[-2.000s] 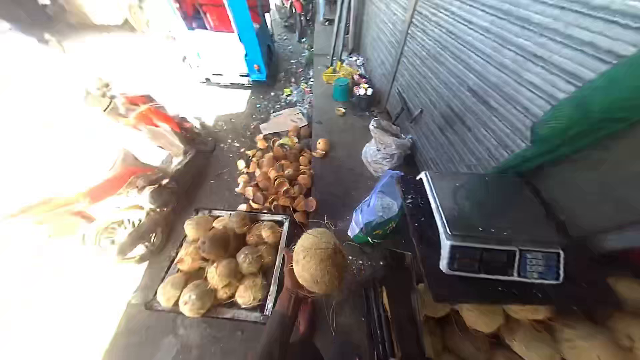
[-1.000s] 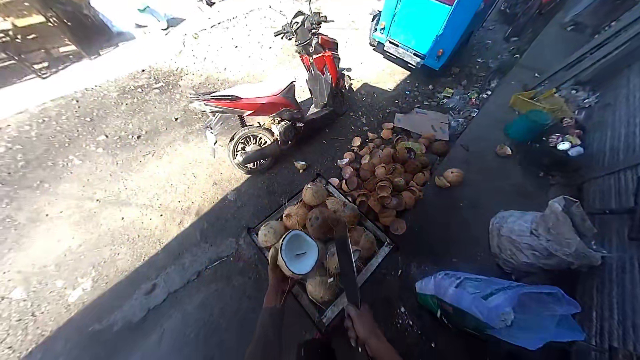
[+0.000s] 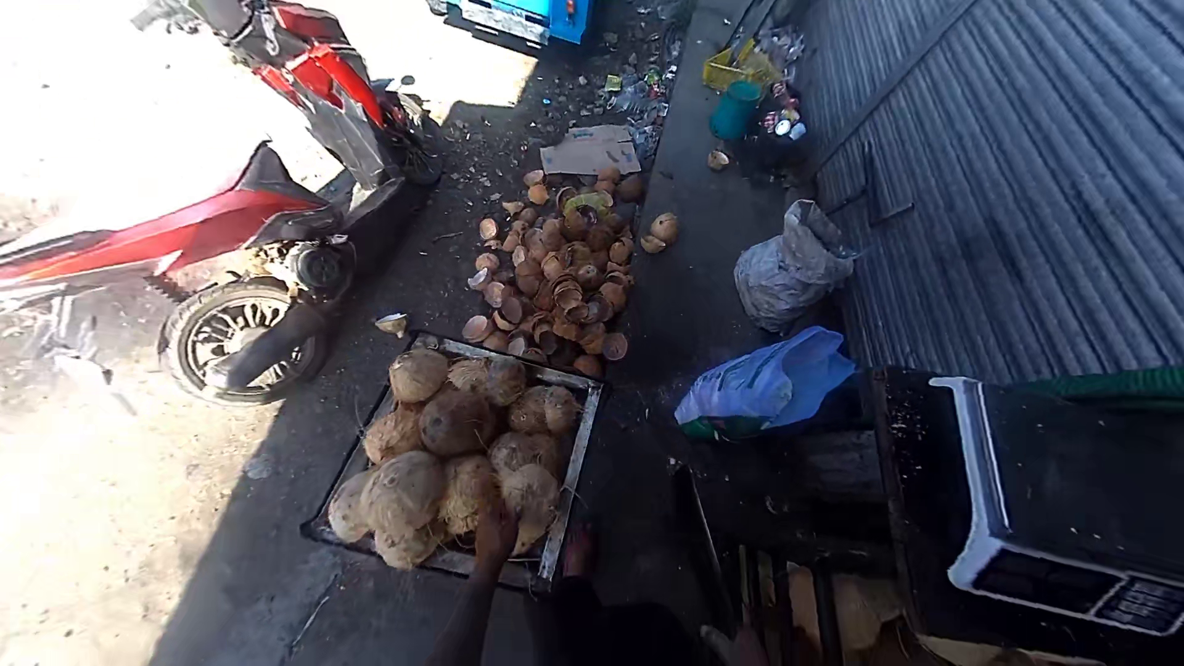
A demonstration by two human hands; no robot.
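Observation:
My left hand (image 3: 497, 536) reaches in from the bottom and touches a brown husked coconut (image 3: 469, 493) at the near side of a shallow framed crate (image 3: 575, 462). Its fingertips are hard to make out, so its grip is unclear. Several more coconuts (image 3: 402, 490) are heaped in the crate, some with loose fibres. My right hand (image 3: 735, 645) is partly visible at the bottom edge, dark and blurred, beside wooden slats (image 3: 772, 587). What it holds cannot be told. Beyond the crate lies a pile of empty coconut shells (image 3: 564, 277).
A digital scale (image 3: 1064, 583) stands on a dark table at right. Left of it are a plastic bag (image 3: 763, 379) and a whitish sack (image 3: 794, 264), near a corrugated shutter (image 3: 1008, 185). A red motorbike (image 3: 185, 227) stands at left. Cardboard (image 3: 589, 151) lies behind the shells.
One second ago my left hand held an opened coconut showing white flesh, and my right hand held a large knife. Now my left hand is at the heaped coconuts. The view has swung right.

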